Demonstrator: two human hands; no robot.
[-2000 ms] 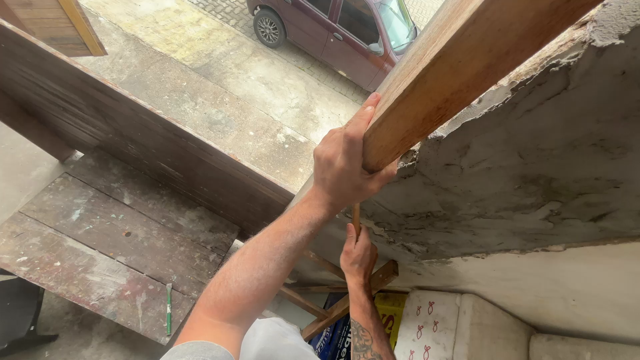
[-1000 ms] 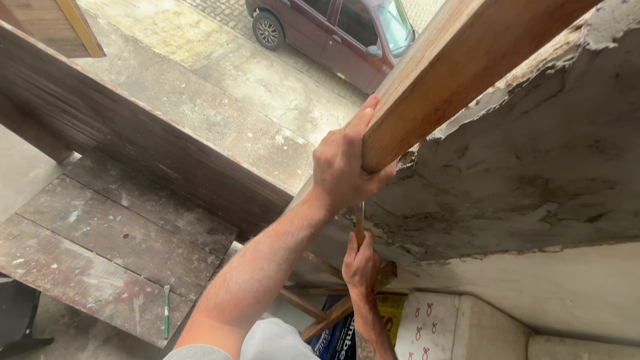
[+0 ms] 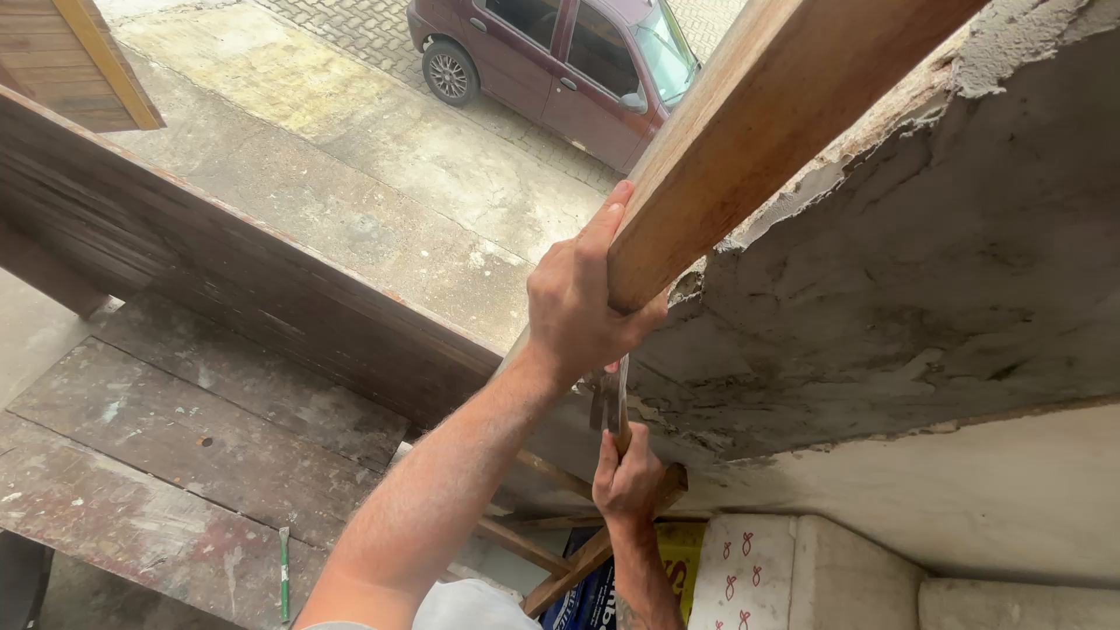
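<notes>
My left hand point(image 3: 582, 297) is wrapped around the lower end of a thick wooden beam point(image 3: 744, 149), its fingers along the near side and its thumb under the end. Directly below, my right hand point(image 3: 628, 477) grips the wooden handle of a hand tool point(image 3: 621, 411) with a dark metal head, possibly a hammer. The head is upright just beneath my left hand, which partly hides it, so its exact kind is unclear. Right of the beam's end is the broken edge of a grey plastered wall point(image 3: 875, 289).
A paint-stained plank platform point(image 3: 201, 437) with a green brush or marker point(image 3: 284, 573) on it lies at left, beside a long dark board point(image 3: 236, 262). Crossed wooden pieces point(image 3: 569, 569), printed bags point(image 3: 678, 560) and a pale block point(image 3: 744, 569) are below. A maroon car point(image 3: 542, 70) stands outside.
My right hand has moved slightly down, away from my left hand. More of the tool's metal head shows between them now. My left hand has stayed on the beam's end.
</notes>
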